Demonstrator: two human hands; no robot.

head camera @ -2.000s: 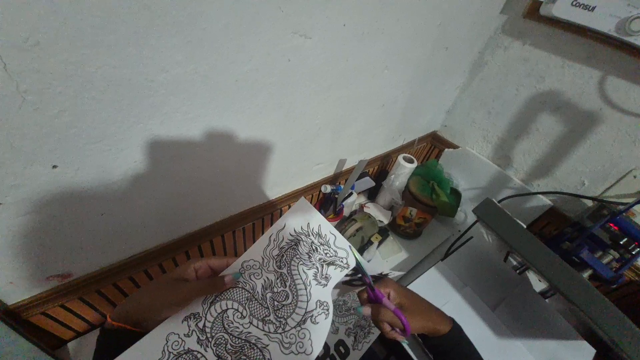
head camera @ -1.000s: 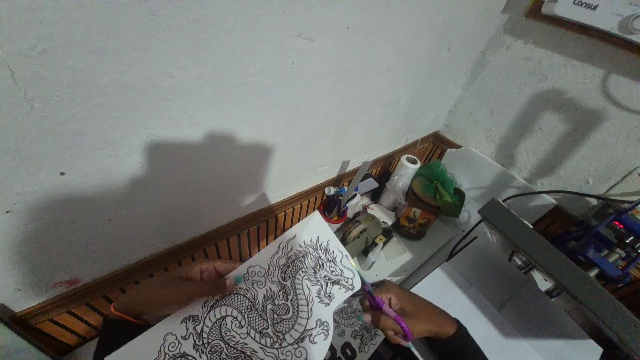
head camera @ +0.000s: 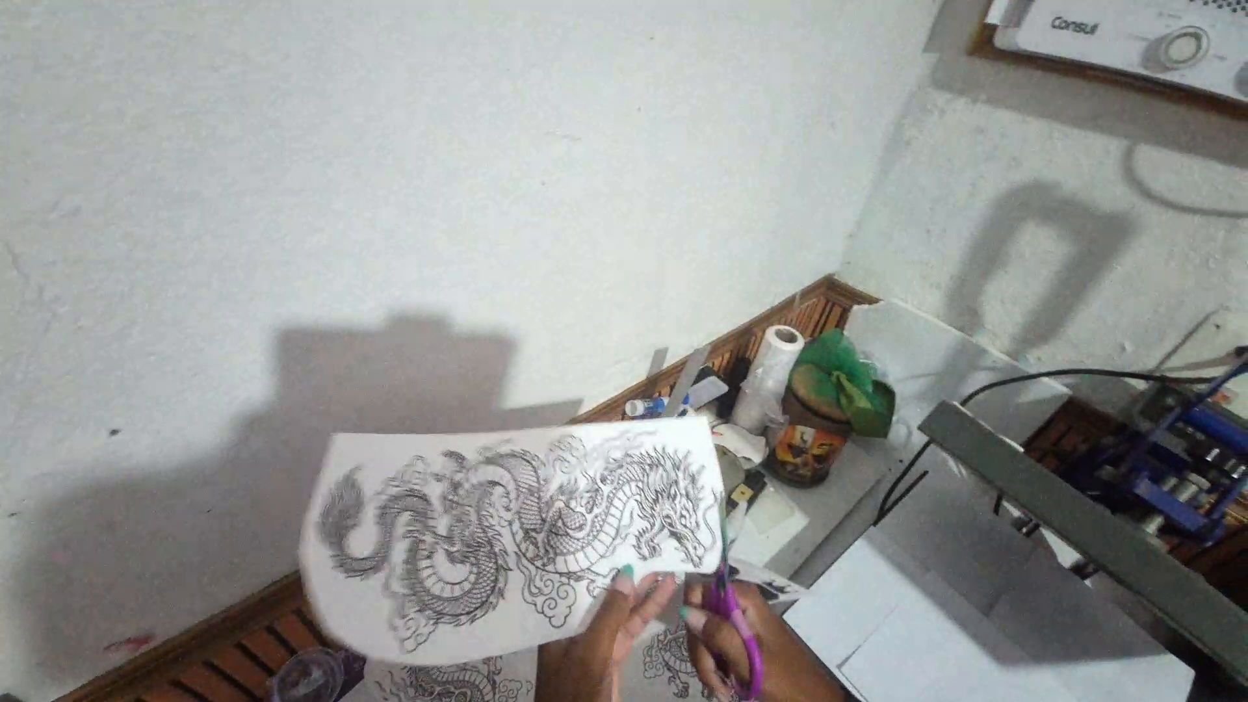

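A white sheet of paper printed with a black line-art dragon (head camera: pixel 526 536) is lifted in front of me, lying crosswise. My left hand (head camera: pixel 604 624) pinches its lower edge, right of the middle, with painted nails showing. Purple-handled scissors (head camera: pixel 738 624) are in my right hand (head camera: pixel 760 643), their blades pointing up at the sheet's right edge; whether the blades touch the paper is unclear. Beneath my hands lie more printed sheets (head camera: pixel 453 681) with dragon drawings, partly hidden by the raised sheet and my hands.
A decorated pot with green wrapping (head camera: pixel 814 429), a white roll (head camera: pixel 770 375) and a glue stick (head camera: pixel 648 407) stand by the wall. Right are white papers (head camera: pixel 955 624), a grey metal bar (head camera: pixel 1063 517) and a blue-framed device (head camera: pixel 1170 458). A clear cup (head camera: pixel 307 675) is at lower left.
The dragon sheet has turned from a slant to crosswise. My left hand has moved right, from the sheet's upper left edge to its lower edge, close to my right hand. The scissors now point more upward.
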